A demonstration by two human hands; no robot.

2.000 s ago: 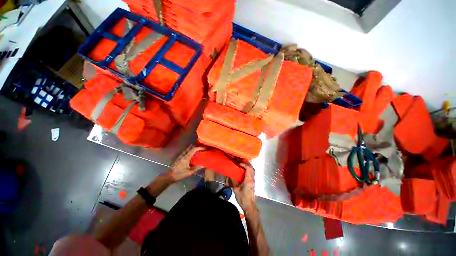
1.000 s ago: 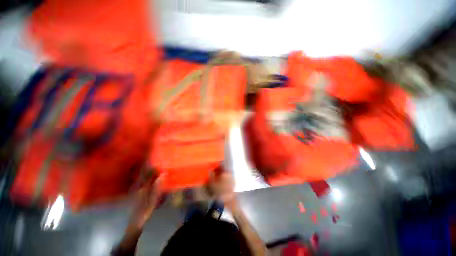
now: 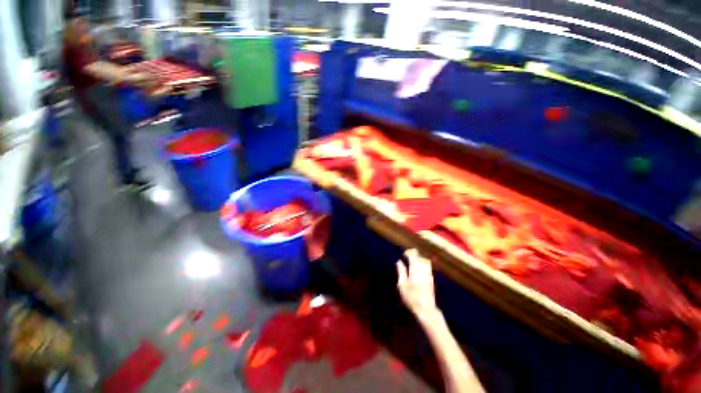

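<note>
My right hand [image 3: 416, 281] is in the lower middle, beside the front edge of the long cutting bed [image 3: 492, 282]. It looks empty, with its fingers apart, though it is blurred. My left hand is not in view. Orange and dark red sheet material [image 3: 434, 211] lies along the bed in a loose, uneven layer. A heap of red and orange scrap [image 3: 661, 345] lies at the bed's lower right end. The blue press beam [image 3: 500, 107] stands behind the bed, with blurred red and green knobs.
A blue scrap bin [image 3: 280, 257] stands left of the bed, with another blue bin [image 3: 204, 176] behind it. Dark red scrap [image 3: 307, 345] and small orange pieces lie on the grey floor. A person [image 3: 104, 100] stands at the upper left beside red material.
The view has swung from the side table with orange stacks to the press. My right hand is off the orange piece held earlier; that piece and my left hand have left the view.
</note>
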